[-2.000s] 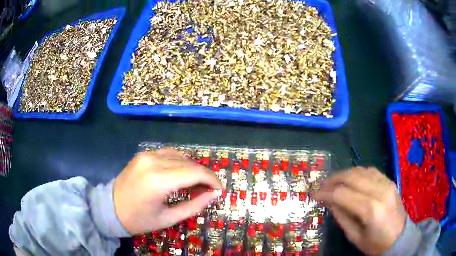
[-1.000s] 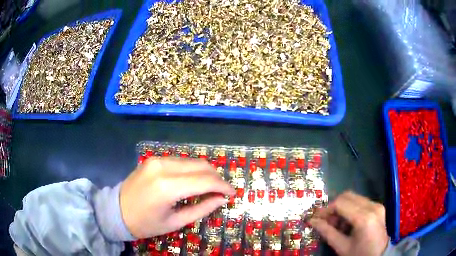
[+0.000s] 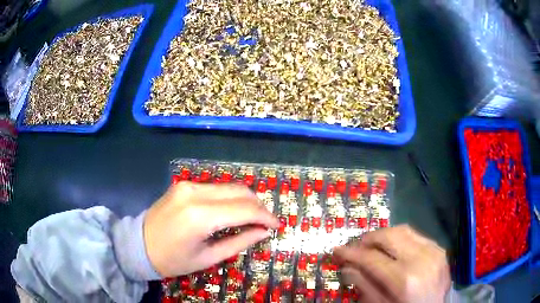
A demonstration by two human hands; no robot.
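A clear compartment tray [image 3: 382, 177] lies in front of me, its pockets filled with red and gold-silver parts, with strong glare across its middle. My left hand [image 3: 207, 228] is over the left part of the tray, thumb and index fingertips together near its middle; a tiny part may be between them, too small to tell. My right hand [image 3: 394, 263] is over the lower right of the tray, blurred, its fingertips at the pockets; what it holds cannot be made out. The tray's lower edge is cut off by the picture.
A large blue bin [image 3: 272, 126] of brass-coloured parts lies beyond the tray. A smaller similar bin [image 3: 59, 127] is at upper left. A blue bin of red parts [image 3: 500, 237] is at right. A thin dark tool [image 3: 419, 168] lies right of the tray. Clear plastic [image 3: 494, 71] is at upper right.
My right hand has moved left, from the tray's right edge to over its lower right part. My left hand has stayed at nearly the same place, fingertips together.
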